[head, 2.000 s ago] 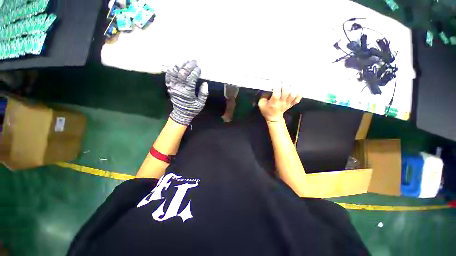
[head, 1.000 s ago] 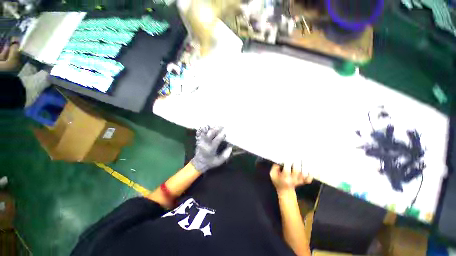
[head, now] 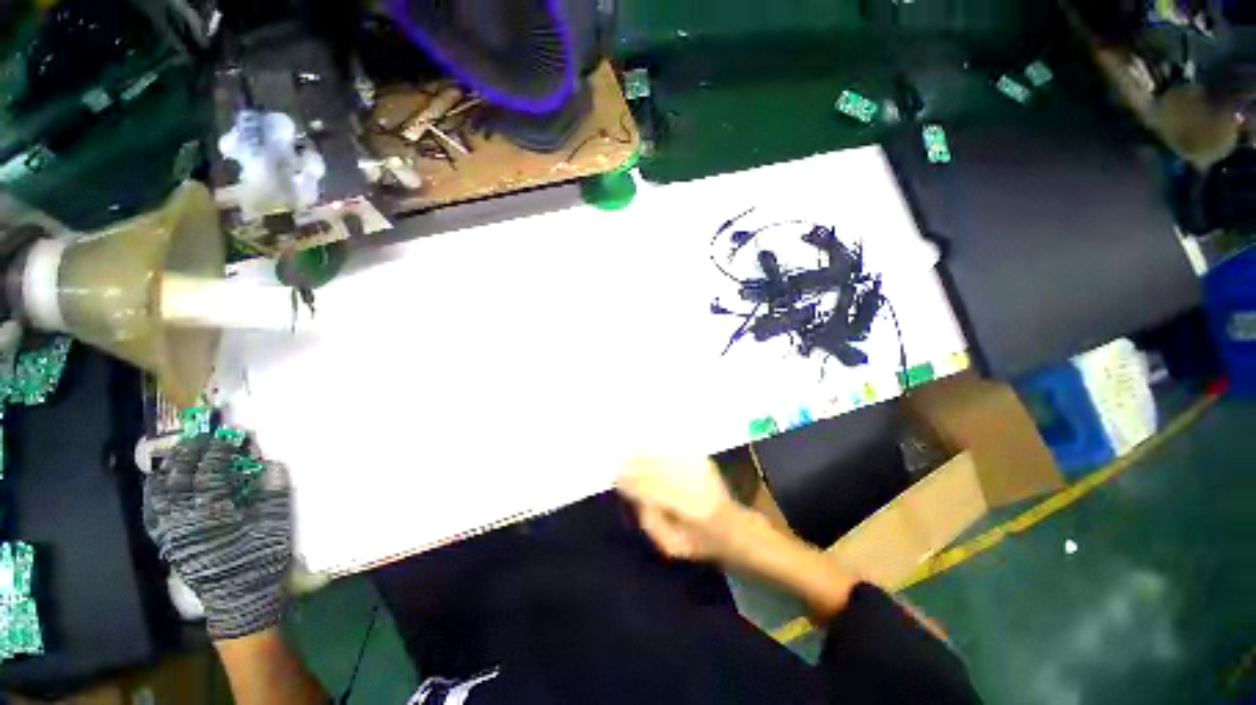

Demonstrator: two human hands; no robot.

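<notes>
My left hand (head: 225,523), in a grey-black striped knit glove, lies over the left end of the white mat (head: 455,400). Small green circuit boards (head: 197,422) show at its fingertips, and I cannot tell whether it grips one. My right hand (head: 675,506) is bare and blurred at the mat's front edge. Nothing shows in it, but its fingers are unclear. A tangled pile of black cables (head: 813,296) lies on the right part of the mat.
A film-wrapped duct funnel (head: 179,296) with a white nozzle reaches over the mat's left end. A fan with a purple rim (head: 544,103) stands on a wooden shelf board (head: 455,172) behind. A black table (head: 1061,262) adjoins the right end. An open cardboard box (head: 902,517) sits below.
The view has swung, so the mat and cable pile appear farther left. My left hand has moved from the front edge to the boards at the left end. My right hand remains at the front edge.
</notes>
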